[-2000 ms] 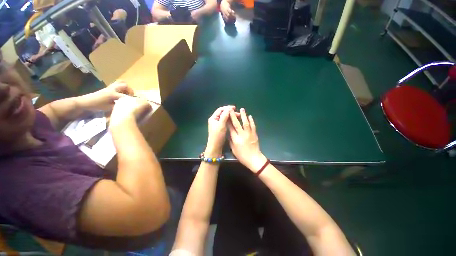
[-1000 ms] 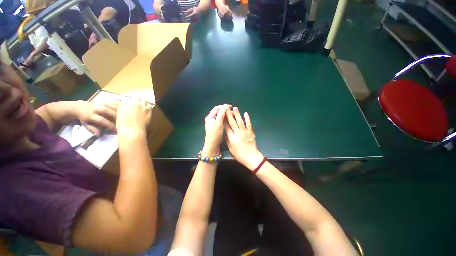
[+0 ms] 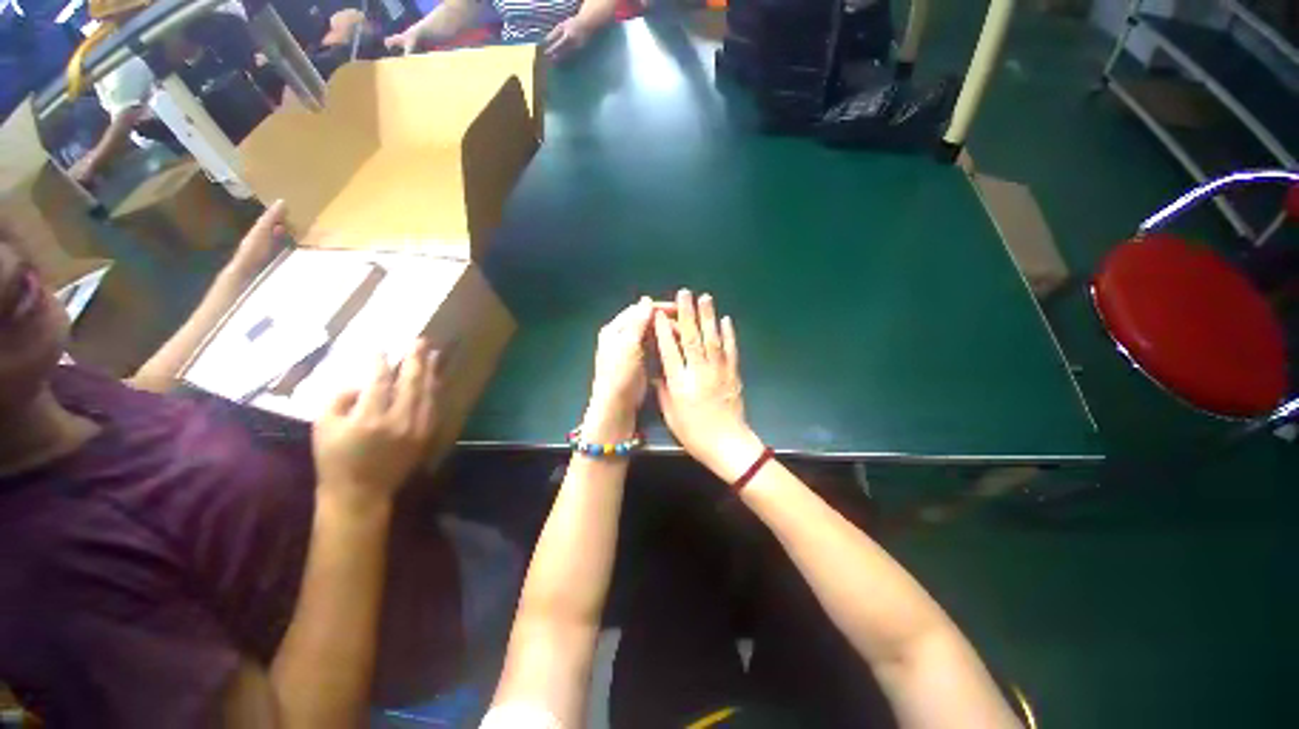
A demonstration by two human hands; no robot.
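My left hand (image 3: 623,370), with a beaded bracelet at the wrist, is raised over the near edge of the dark green worktable (image 3: 798,271). My right hand (image 3: 701,373), with a red band at the wrist, is beside it, its fingers extended. The two hands touch near the fingertips. A small reddish bit shows between the fingertips; I cannot tell what it is or whether either hand holds it.
A person in a purple shirt (image 3: 157,527) sits at left, hands at an open mailer carton (image 3: 477,363). Black plastic bags (image 3: 883,111) lie at the far edge. A red round-seat chair (image 3: 1190,325) stands right; other people are behind.
My hands stay together in nearly the same place. The neighbour's hands have moved apart to the carton's sides, and the carton's contents show more.
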